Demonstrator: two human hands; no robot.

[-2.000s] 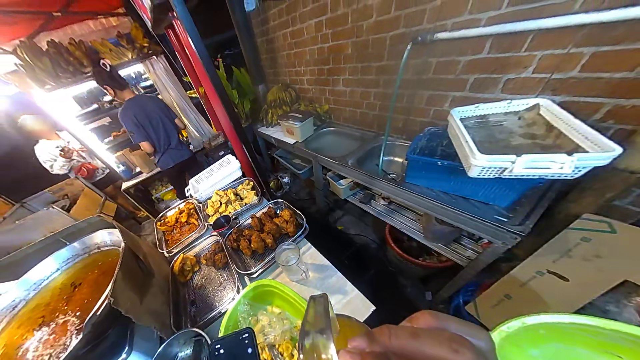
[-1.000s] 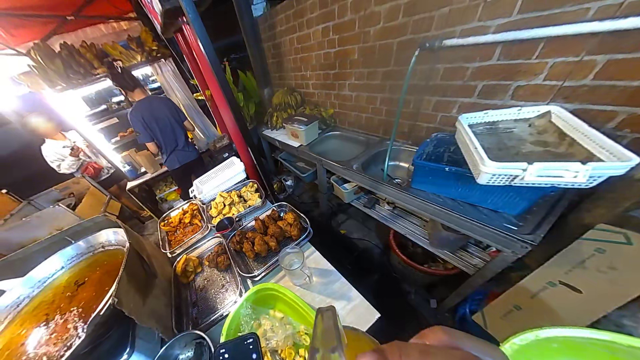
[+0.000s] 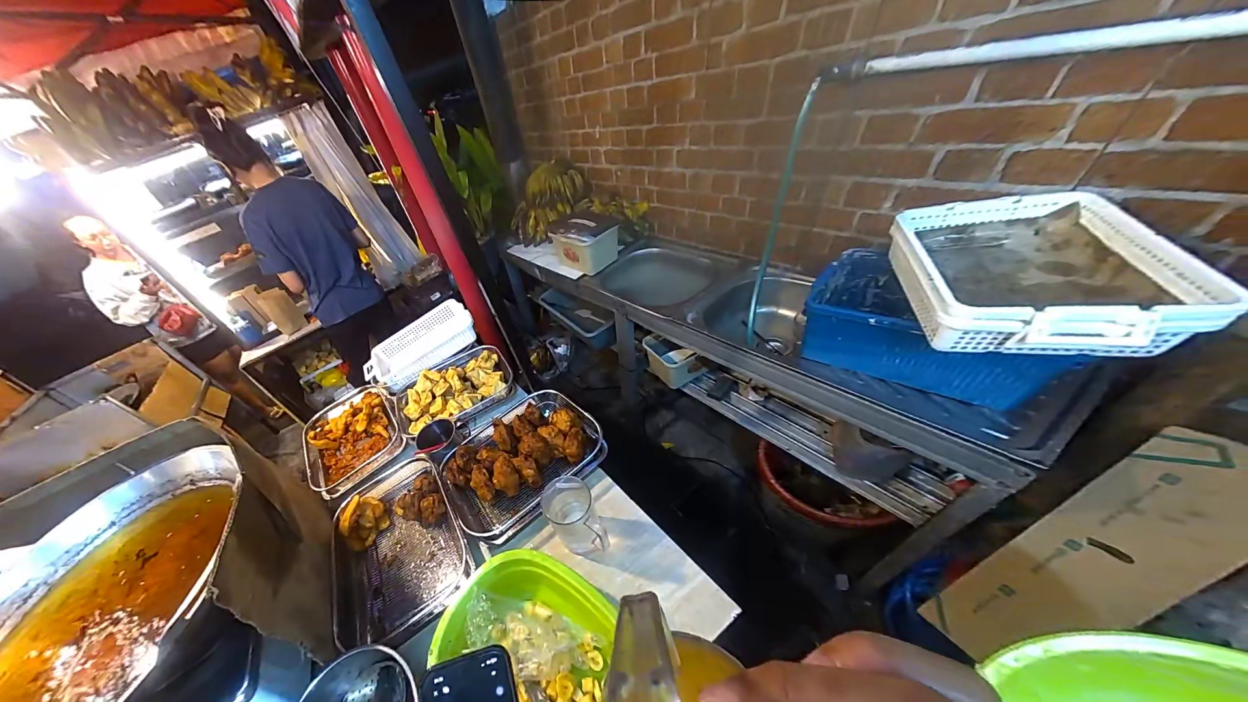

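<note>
My right hand (image 3: 848, 673) comes in at the bottom edge, its fingers against a yellowish rounded item (image 3: 704, 665) beside an upright translucent piece (image 3: 643, 648); I cannot tell what these are. My left hand is out of the frame. Just left of the fingers, a green plastic basin (image 3: 531, 575) holds sliced banana pieces (image 3: 570, 682) and a clear plastic bag. A smartphone (image 3: 472, 680) overlaps the basin's near edge. A clear glass mug (image 3: 575, 517) stands behind the basin. Metal trays hold dark fried pieces (image 3: 507, 468), pale yellow fried pieces (image 3: 453, 390) and orange-brown pieces (image 3: 353, 439).
A large pan of bubbling oil (image 3: 127, 585) is at the left, shielded by cardboard (image 3: 268, 546). Another green basin (image 3: 1121, 668) sits bottom right. Along the brick wall stands a steel sink bench (image 3: 673, 278) with a blue crate (image 3: 877, 331) and white basket (image 3: 1082, 327). Two people stand back left.
The person in the dark blue shirt has turned a little and leans toward the counter. My right hand stays at the bottom edge by the yellowish item.
</note>
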